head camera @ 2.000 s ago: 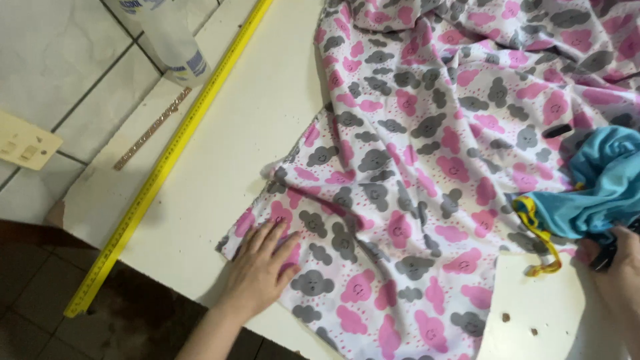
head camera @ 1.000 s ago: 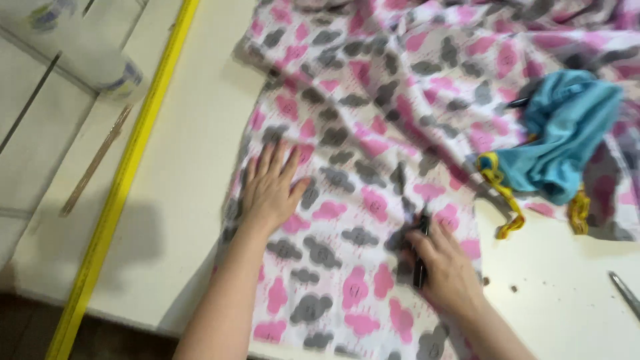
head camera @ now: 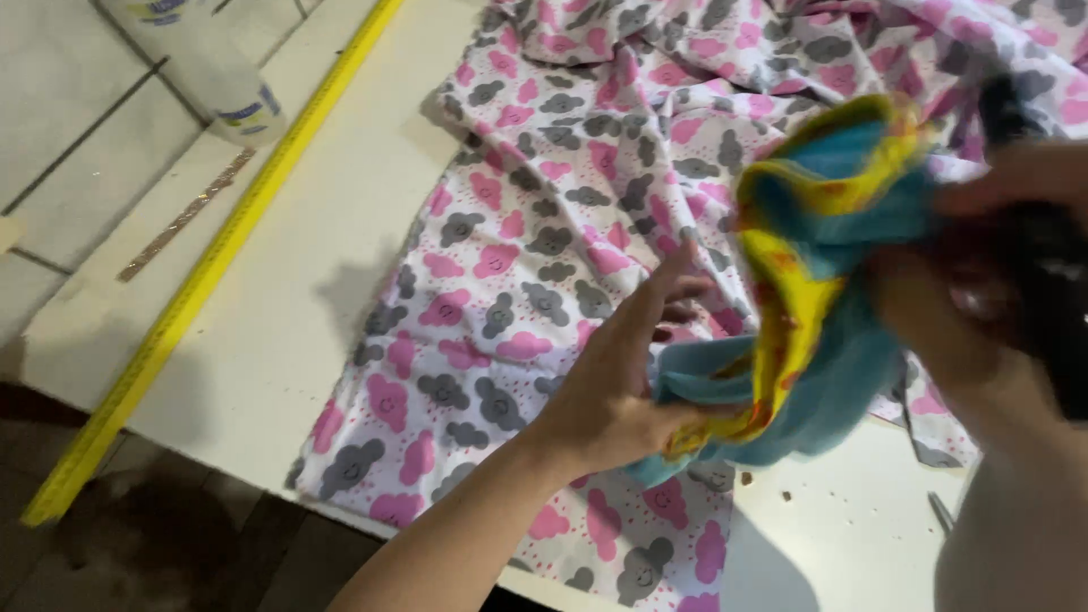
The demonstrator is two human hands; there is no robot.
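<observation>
My left hand (head camera: 625,382) grips the lower edge of a blue cloth piece with yellow patterned trim (head camera: 790,340), thumb on the trim and some fingers spread. At the right, my blurred right hand (head camera: 943,289) holds the other side of this piece, together with a black object that I cannot make out. The piece is raised over cotton-like fabric printed with pink and grey clouds (head camera: 501,314), which lies spread on the white table and is bunched up toward the back.
A yellow measuring tape (head camera: 212,255) runs along the table's left part. Beyond it are a glittery brown strip (head camera: 187,212) and a clear plastic bottle (head camera: 242,102) by the tiled wall. A slim metal thing (head camera: 939,512) and small crumbs lie at the lower right.
The blue piece lay on the table at the right; now both hands hold it up. My left hand has left the cloud fabric, which it was pressing flat.
</observation>
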